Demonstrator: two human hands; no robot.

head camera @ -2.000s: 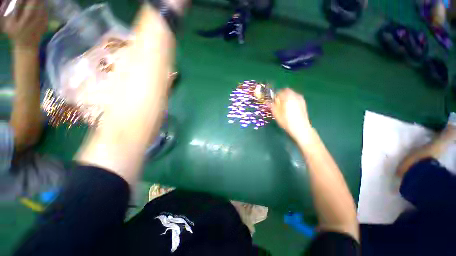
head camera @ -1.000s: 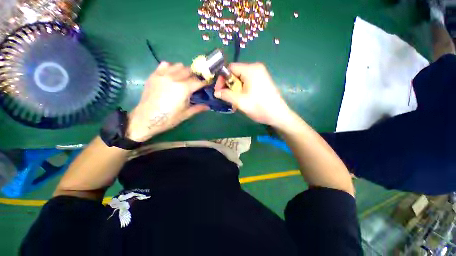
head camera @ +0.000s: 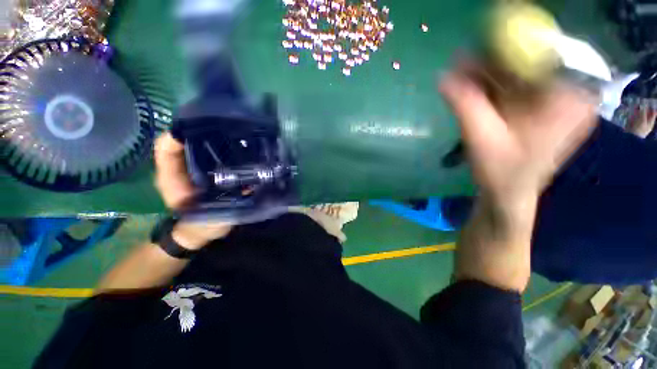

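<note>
My left hand (head camera: 173,173) holds a dark, boxy fan clip (head camera: 241,155) at its left side, above the near table edge. The clip's open inside faces up, with a shiny metal rod across it, and a blurred dark arm reaches away from it. My right hand (head camera: 515,133) is raised at the right, strongly blurred. It holds the mallet, whose pale yellow face (head camera: 524,39) shows at the top of the hand; its handle is hidden. A loose pile of copper-coloured caps (head camera: 335,32) lies at the table's centre.
A round fan grille (head camera: 68,119) lies at the left, beside a clear bag (head camera: 54,18) of copper pieces. A person's dark sleeve (head camera: 601,209) is close by my right arm. Blue supports (head camera: 425,212) show below the green table edge (head camera: 382,189).
My hands have moved apart. The right hand has lifted away to the right with the mallet. The left hand has moved left and nearer, and the clip now shows its open inside.
</note>
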